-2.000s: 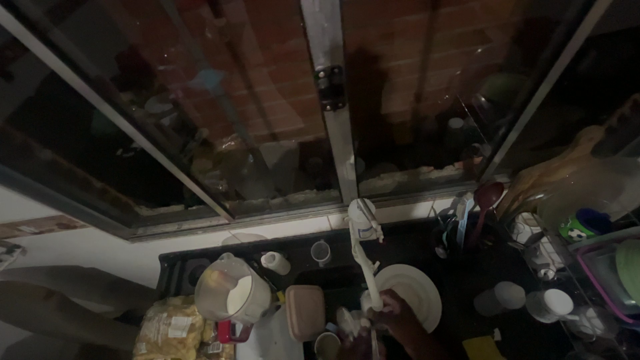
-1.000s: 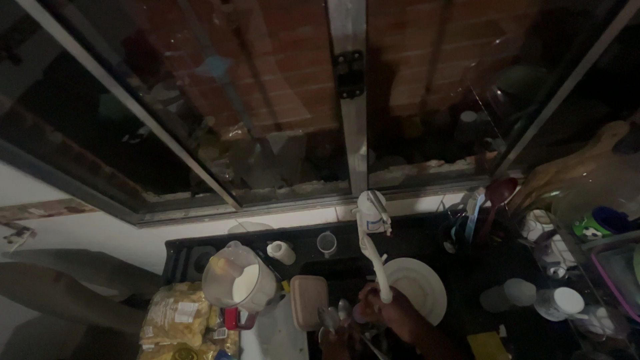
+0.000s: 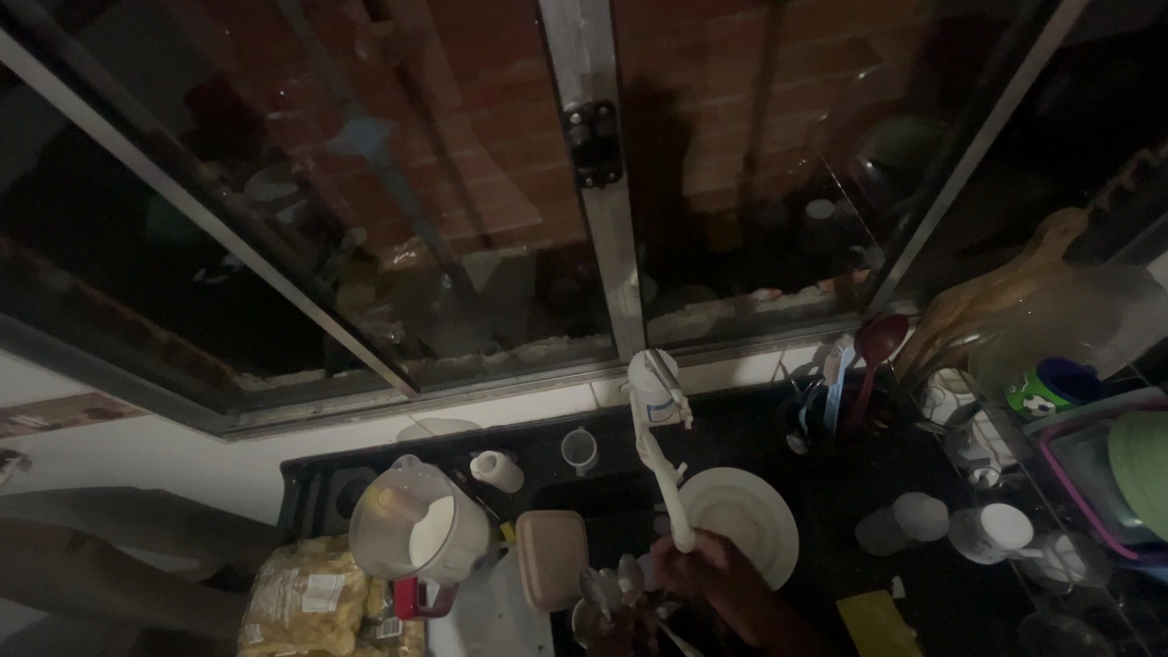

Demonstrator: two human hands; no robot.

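Observation:
Below the spout of a white faucet (image 3: 671, 493), my right hand (image 3: 701, 568) is closed near a small pale thing too blurred to name. My left hand (image 3: 613, 630), at the bottom edge, holds several metal spoons (image 3: 630, 575) with their bowls up, over the dark sink. Just behind my right hand lies a white plate (image 3: 776, 520). A pinkish lidded container (image 3: 552, 558) is left of the spoons. The low light hides the fingertips.
At left are a clear plastic pitcher (image 3: 374, 529) with white contents and bagged yellow food (image 3: 301, 593). A small cup (image 3: 579, 449) and white bottle (image 3: 498, 470) stand behind the sink. Utensils (image 3: 839, 392), glasses (image 3: 922, 517), a yellow cloth (image 3: 878, 622) and a dish rack (image 3: 1063, 493) are at right.
The spoons show more clearly above my left hand than two seconds ago. My right hand stays close to the faucet spout.

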